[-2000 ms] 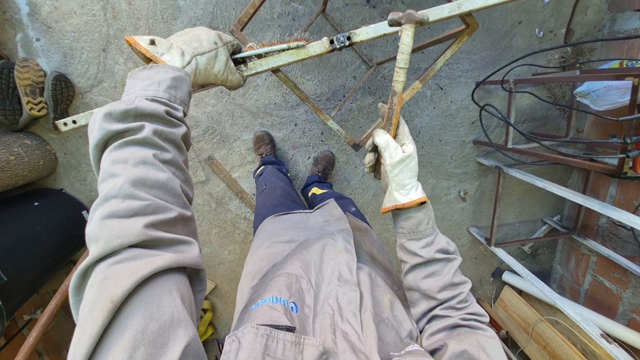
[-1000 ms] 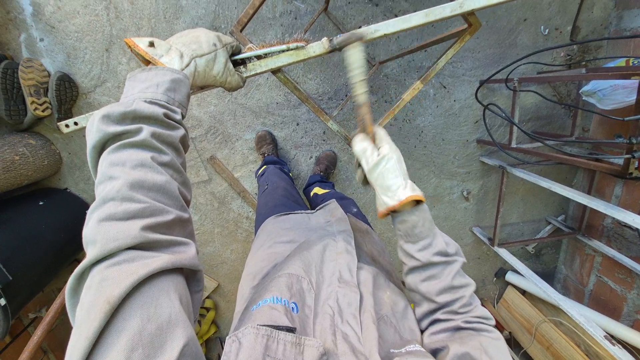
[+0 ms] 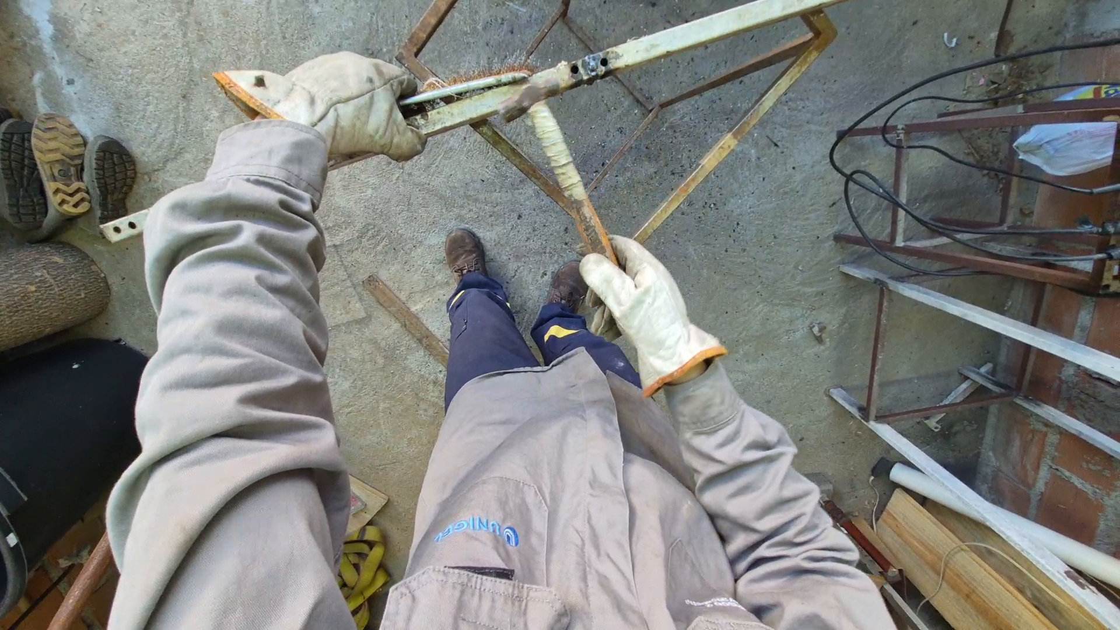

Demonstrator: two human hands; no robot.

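Observation:
My left hand (image 3: pixel 354 103), in a pale work glove, closes around a long painted metal bar (image 3: pixel 717 33) and what looks like a wire brush (image 3: pixel 477 83) with rust-coloured bristles lying along it. My right hand (image 3: pixel 643 306), also gloved, grips the lower end of a hammer (image 3: pixel 560 153) whose wooden handle is wrapped in light tape. The hammer's head lies against the bar, just right of the left glove. Two dark holes show in the bar beside the head. Below the bar, a rusty angle-iron frame (image 3: pixel 731 149) stands over the concrete floor.
Shoes (image 3: pixel 61 166), a log (image 3: pixel 52 293) and a black cylindrical object (image 3: pixel 66 446) lie at the left. A loose strip (image 3: pixel 407 319) is near my boots. At the right are a metal rack (image 3: pixel 971 254), black cables (image 3: pixel 844 157), wooden boards (image 3: pixel 962 560) and a white pipe (image 3: pixel 1041 534).
The hammer head has moved left along the bar, from over the holes to nearer my left hand. My right hand keeps its grip on the handle; the left hand stays in place.

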